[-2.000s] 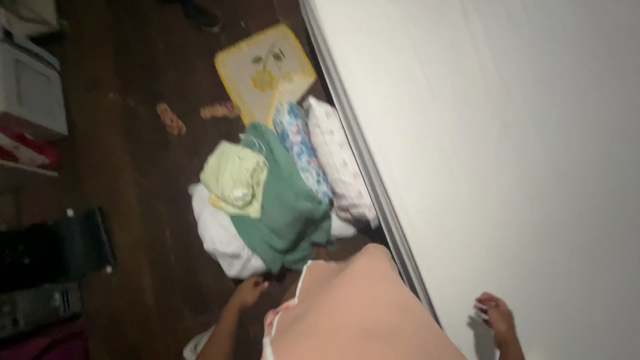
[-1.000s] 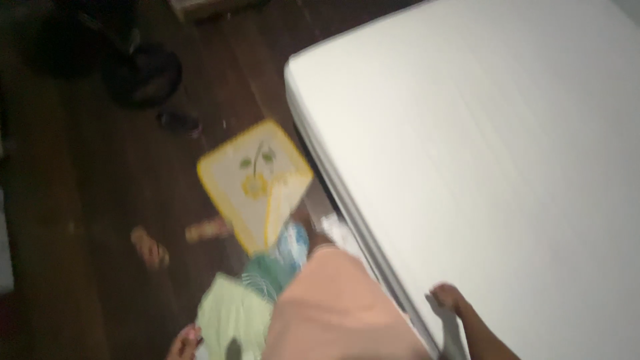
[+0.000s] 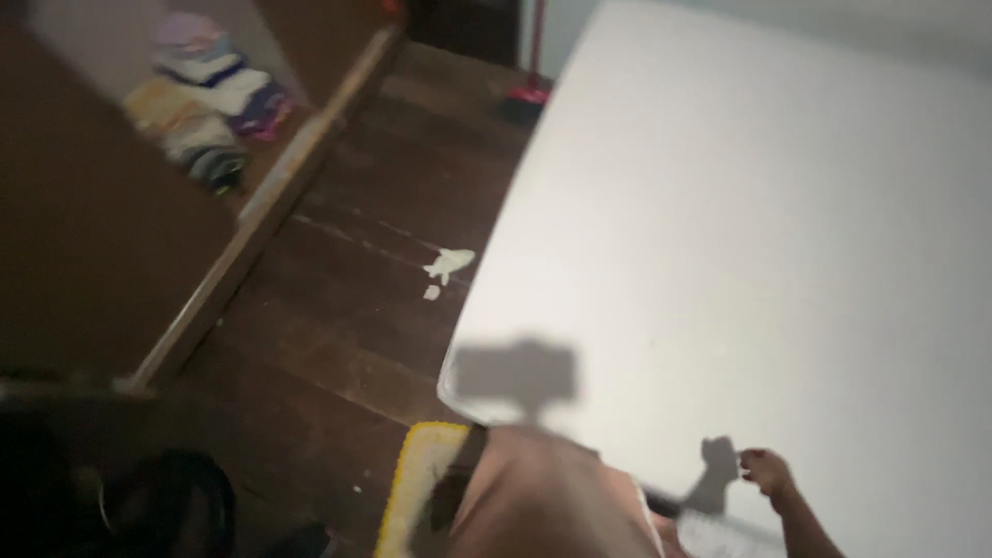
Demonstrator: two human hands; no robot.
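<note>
My right hand point(image 3: 765, 470) hovers over the bare white mattress point(image 3: 721, 256), near its lower edge, fingers loosely curled with nothing seen in them; its shadow falls on the mattress just to the left. My left hand is out of the frame. Peach-coloured clothing on my body point(image 3: 542, 496) fills the bottom middle, beside the mattress corner. Partly behind it lies a cream mat with a yellow edge point(image 3: 403, 496) on the floor.
Dark wooden floorboards point(image 3: 333, 310) run along the mattress. A pale scrap point(image 3: 449, 263) lies there. At the upper left, folded clothes point(image 3: 209, 101) rest in an open wooden cabinet with a raised edge point(image 3: 232, 256). A red-handled broom point(image 3: 531, 93) stands at the top. Dark objects fill the lower left.
The view has swung toward the far end of the mattress. My left hand, at the bottom in both earlier frames, has left the view, as has the cloth pile. My right hand is still over the mattress.
</note>
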